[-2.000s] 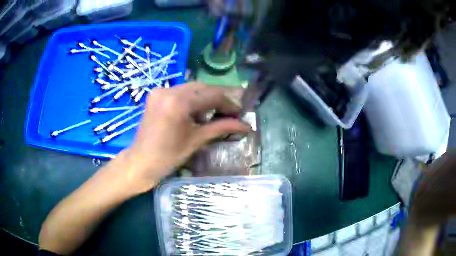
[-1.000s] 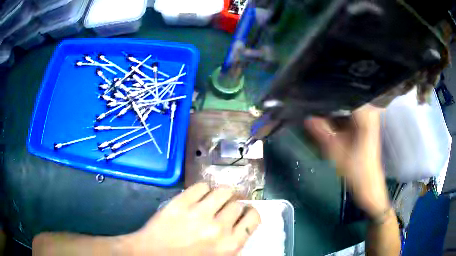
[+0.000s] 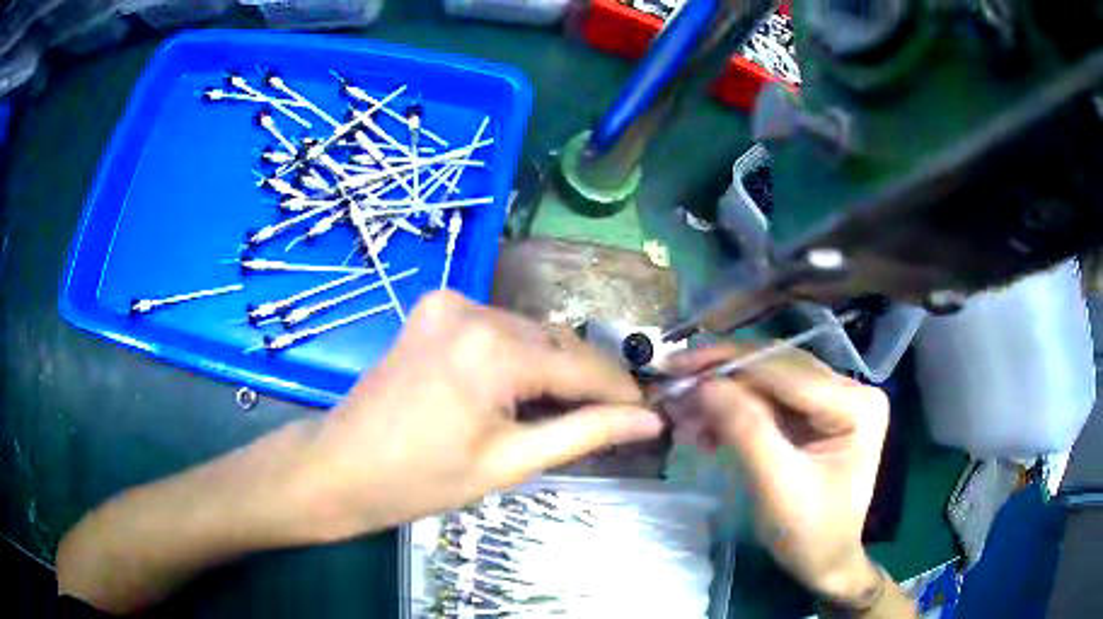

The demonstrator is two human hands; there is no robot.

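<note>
My right hand (image 3: 804, 441) holds a thin white rod (image 3: 768, 353), which slants from upper right down to the fingertips of my left hand (image 3: 484, 405). My left thumb and forefinger pinch the rod's lower end; the exact contact is blurred. Just above the fingertips, a black ring (image 3: 636, 350) sits on the silver fixture block (image 3: 665, 343). The block is on the brown base plate (image 3: 587, 284), partly hidden by my left hand. The clear tub of white rods (image 3: 569, 550) is nearest me.
The blue tray (image 3: 157, 230) at left holds loosely piled assemblies. The press head (image 3: 956, 194) covers the upper right, beside a green column base (image 3: 599, 175). Behind it are red bins (image 3: 738, 85). A clear tub (image 3: 889, 345) and white plastic bag (image 3: 1010, 363) are at right.
My right hand has come in from the right with a white rod. My left hand has moved up from the rod tub to meet it. A black ring now shows on the block.
</note>
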